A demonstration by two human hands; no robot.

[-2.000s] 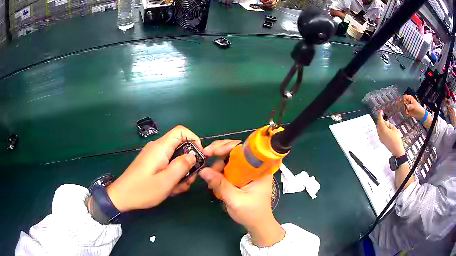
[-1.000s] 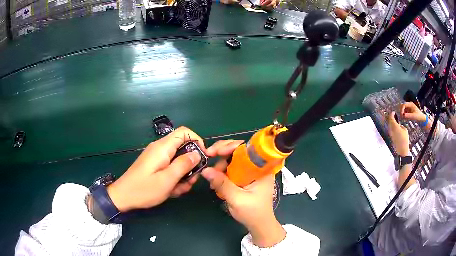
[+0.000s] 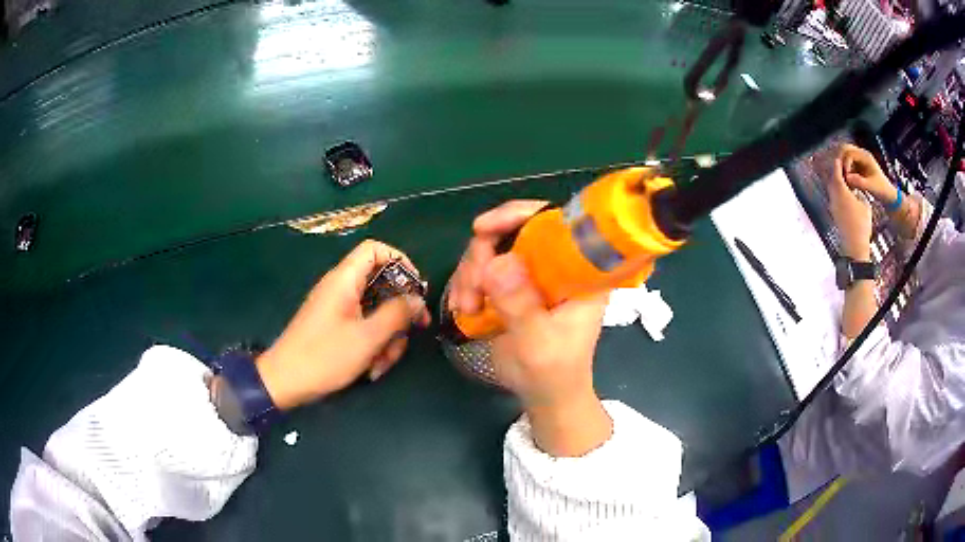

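My left hand holds a small dark electronic unit with a shiny rim between its fingers. My right hand is wrapped around the orange electric screwdriver, which is tilted, its dark narrow end pointing down-left. The tip is beside the left fingertips, apart from the unit, over the edge of the round dotted screw tray. The tray is mostly hidden by the right hand and the tool.
Another dark unit lies on the green bench behind a torn tan patch; one more lies far left. White tissue, paper and pen lie right. A neighbour's hands are beyond.
The view has tipped down, so bench items sit higher. The screwdriver has moved away from the unit and leans more, its tip now by the tray. The tan patch has come into view.
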